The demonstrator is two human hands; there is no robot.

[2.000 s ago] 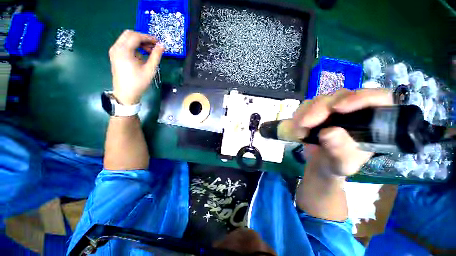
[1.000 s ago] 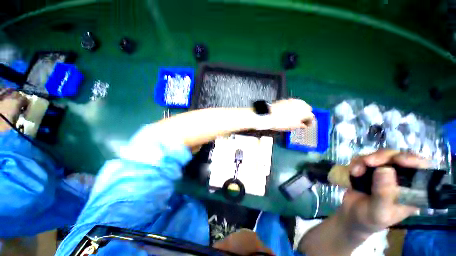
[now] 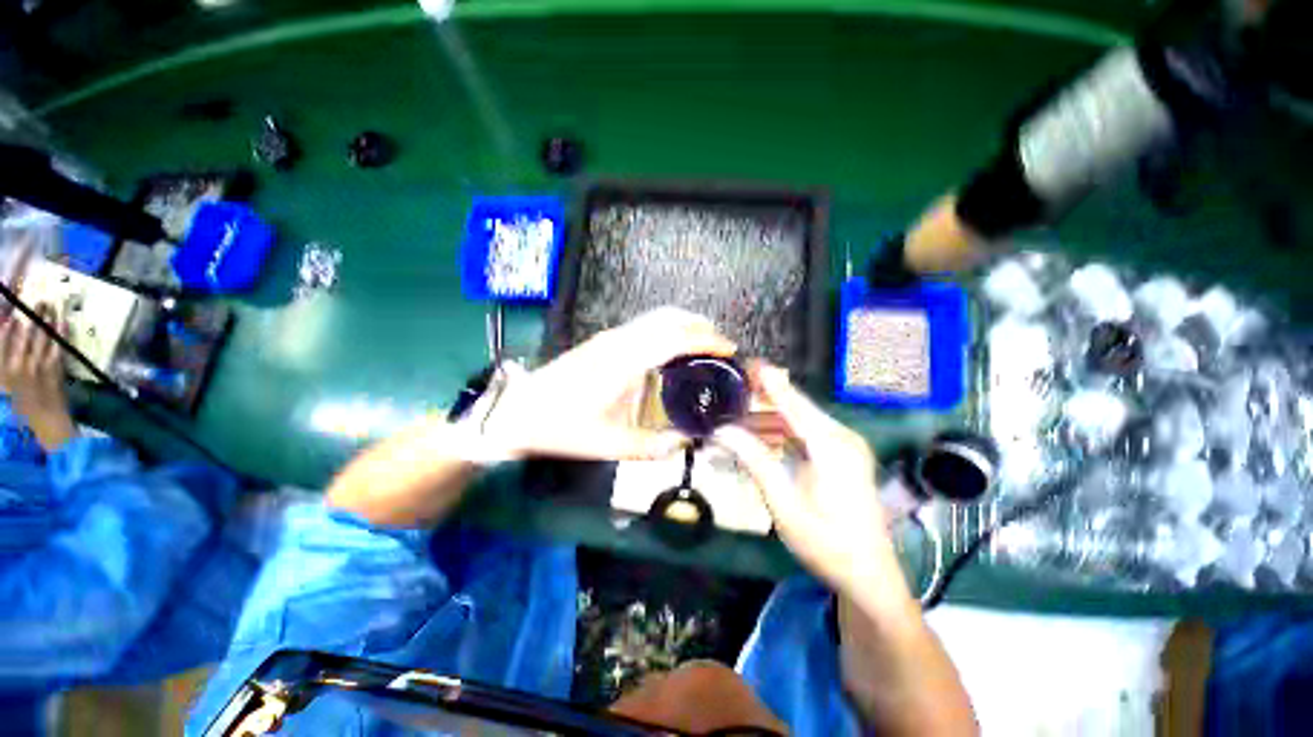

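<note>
A black round housing is held above the fixture. My left hand grips it from the left and my right hand is at its right side, fingers touching it. The cream-white fixture is partly hidden under my hands. A black ring part on a short stem lies over the fixture's near edge. The electric screwdriver hangs at the upper right, free of my hands.
The screw tray is behind the fixture, between the left blue bin and right blue bin. A round black cup and blister tray are at right. Another worker's hand is at far left.
My left hand has come back from the right blue bin. My right hand has let go of the screwdriver, which now hangs higher up. Both hands now hold the black housing over the fixture.
</note>
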